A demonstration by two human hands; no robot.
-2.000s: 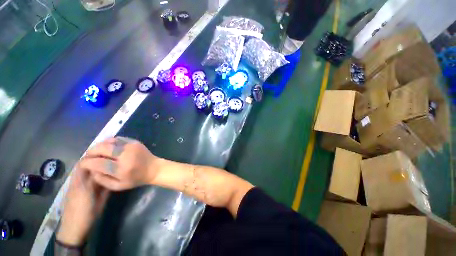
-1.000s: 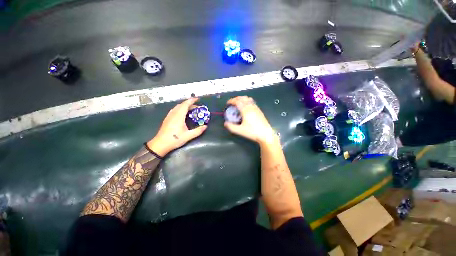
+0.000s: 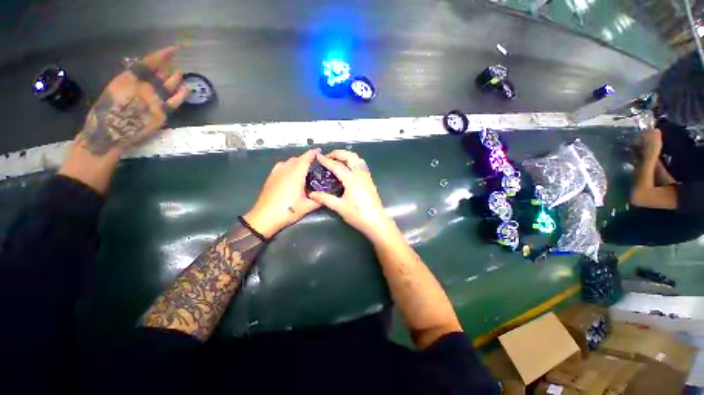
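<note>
My left hand [image 3: 284, 193] and my right hand [image 3: 352, 187] meet around a dark, compact round unit [image 3: 323, 179] above the green bench. No pale face shows on it; its underside is hidden by my fingers. A light unit glowing blue [image 3: 336, 73] stands on the belt with a base cover [image 3: 362, 89] beside it. A row of light units [image 3: 500, 205] stands on the bench to the right, one glowing pink, and another glowing green [image 3: 545, 222] is next to them.
Another person's tattooed hand [image 3: 122, 112] reaches over the belt at left, by a base cover [image 3: 198, 89]. Clear bags [image 3: 575, 185] lie right of the units. A base cover [image 3: 455, 121] sits on the white strip [image 3: 386, 134]. Cartons [image 3: 540, 346] stand lower right; another person [image 3: 658, 173] is at right.
My hands have come together, and the housing and pale-faced cover they held apart now form one dark unit. Another person's hand has entered at left. The cyan unit now glows green.
</note>
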